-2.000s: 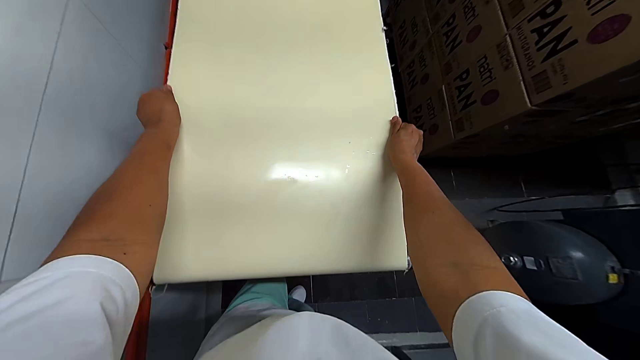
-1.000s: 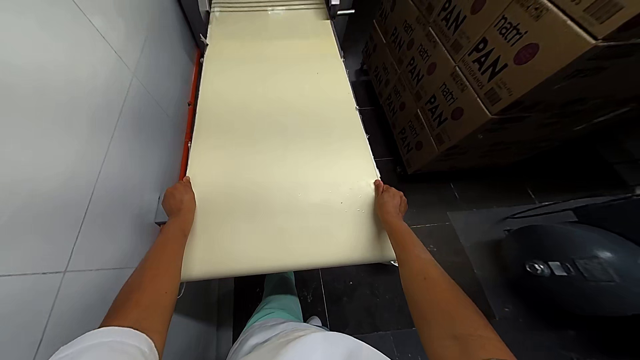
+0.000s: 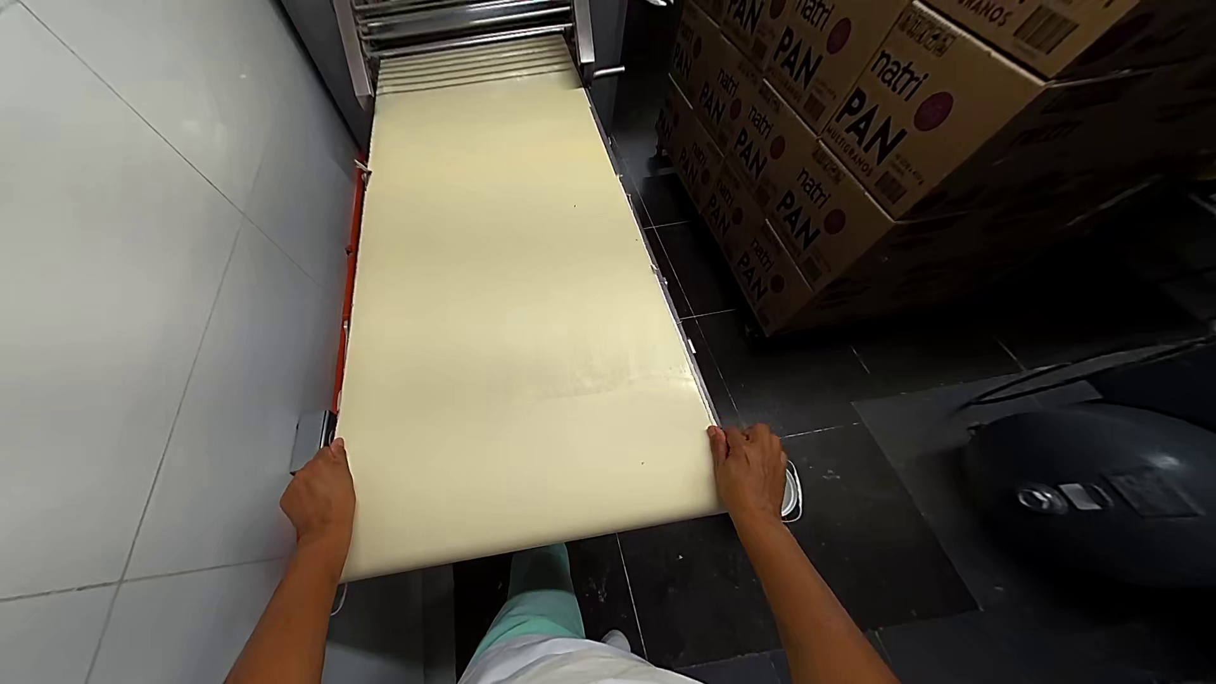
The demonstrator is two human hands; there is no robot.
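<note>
A long cream conveyor belt (image 3: 513, 313) stretches away from me, its rounded near end close to my body. My left hand (image 3: 321, 489) grips the left side of the belt's frame close to that end, beside a small grey metal box (image 3: 309, 442). On the opposite side, my right hand (image 3: 750, 472) holds the right edge near the corner, thumb on top and fingers over the outer side. The undersides of both grips are hidden. At the far end the belt meets metal rollers (image 3: 465, 24) between upright steel side plates.
A grey tiled wall (image 3: 142, 285) runs close along the left. Stacked cardboard boxes (image 3: 817, 190) stand at the right on a low base. A dark rounded machine housing (image 3: 1092, 484) with cables sits at lower right on dark floor tiles (image 3: 703, 589).
The view has shifted, showing more of the belt's far end and the rollers. Both hands are now nearer the belt's near end than two seconds ago.
</note>
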